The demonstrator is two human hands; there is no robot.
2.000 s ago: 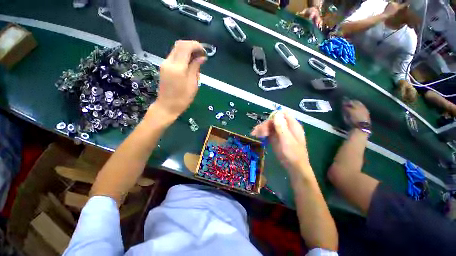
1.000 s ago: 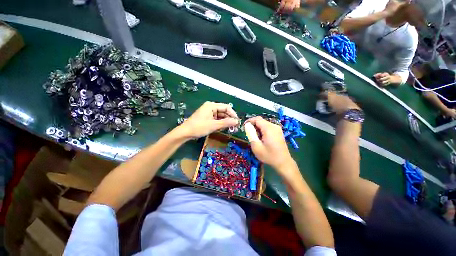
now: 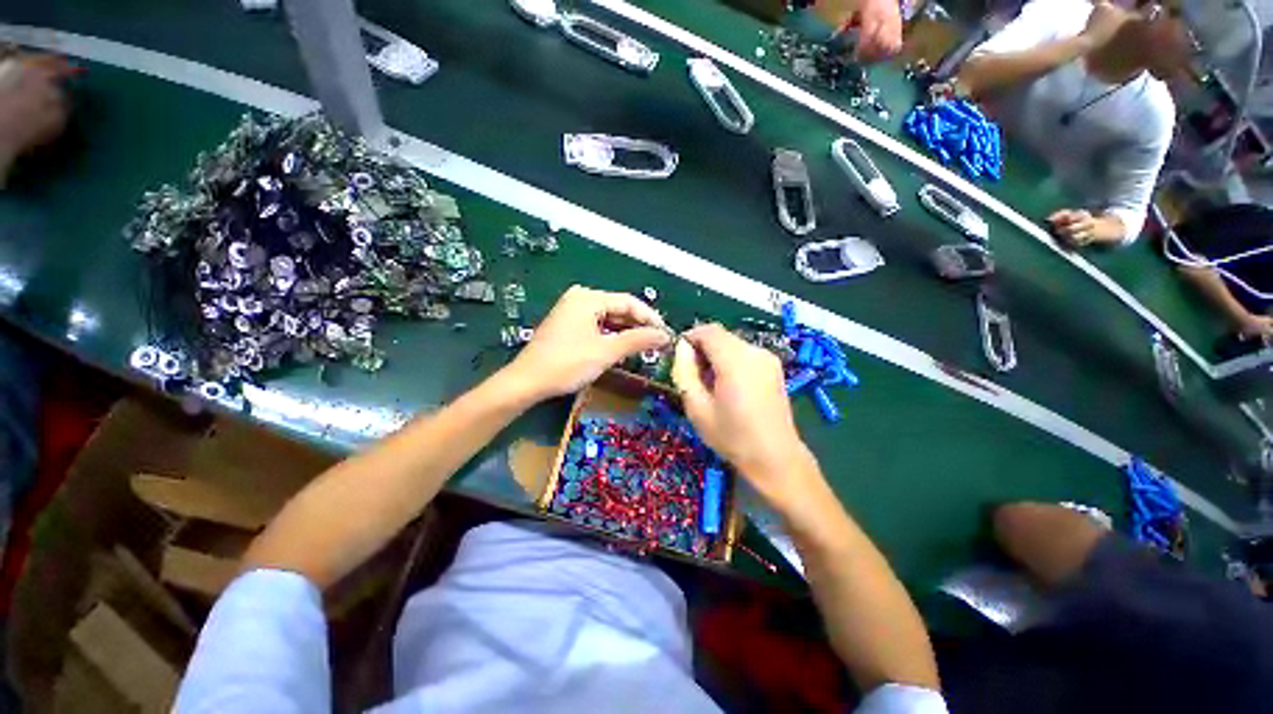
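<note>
My left hand (image 3: 592, 340) and my right hand (image 3: 729, 391) meet fingertip to fingertip just above the far edge of a shallow cardboard parts box (image 3: 561, 444). They pinch a tiny part between them, too small and too covered to make out. The box holds blue-grey discs (image 3: 575, 491), red bits and a blue cylinder (image 3: 713, 499) at its right side. Blue cylinders (image 3: 824, 366) lie in a loose heap right of my right hand. A large tangled pile of circuit board pieces (image 3: 321, 251) with pale rings lies to the left.
Grey housings (image 3: 619, 155) lie along the middle belt. A grey post (image 3: 332, 67) stands beyond the pile. Another person's hand (image 3: 31, 105) is at the far left, an arm (image 3: 1054, 541) at right. People work across the belt. Cardboard pieces (image 3: 133, 635) lie below the bench at left.
From two seconds ago, my left hand has come down and right to meet my right hand above the box. The neighbour's arm at right has drawn back. The housings have shifted rightward.
</note>
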